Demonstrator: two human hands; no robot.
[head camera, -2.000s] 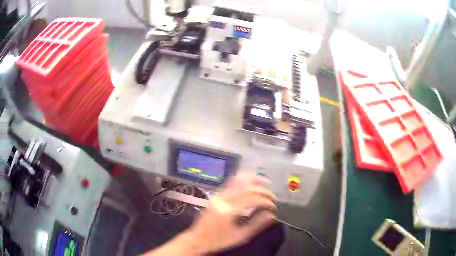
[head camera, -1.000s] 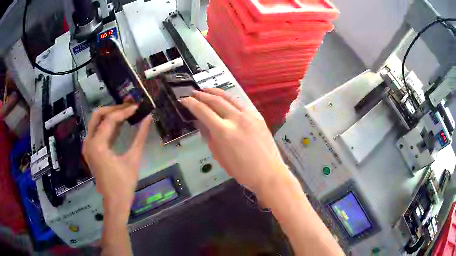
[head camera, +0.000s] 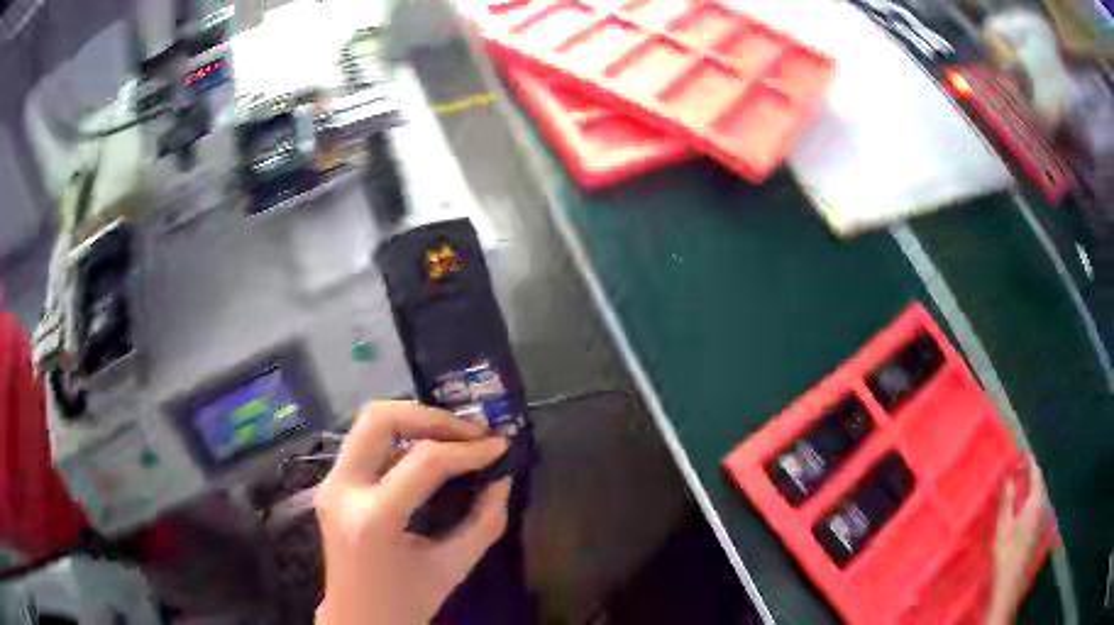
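Observation:
My left hand (head camera: 409, 519), at lower centre, holds a black mobile phone (head camera: 458, 324) by its lower end, between thumb and fingers. The phone's back faces me, with a gold patch at the top and a whitish-blue label area near my fingers. My right hand (head camera: 1016, 549), blurred and partly seen at the lower right, is on the right edge of a red phone tray (head camera: 935, 433). Three dark phones lie in the tray's pockets, one of them at the top corner (head camera: 906, 369). The tray's lower end is cut off by the picture's edge.
Two loose red trays (head camera: 733, 104) overlap at the top of the green-matted bench (head camera: 660, 287), beside a white board (head camera: 904, 134). A benchtop machine with a touchscreen (head camera: 251, 413) and a dark fixture (head camera: 279, 159) stands at left. A cable runs below the held phone.
The view has swung right from the machine to the bench. My left hand still holds a phone, now away from the fixtures. My right hand has left the fixture and is at the tray.

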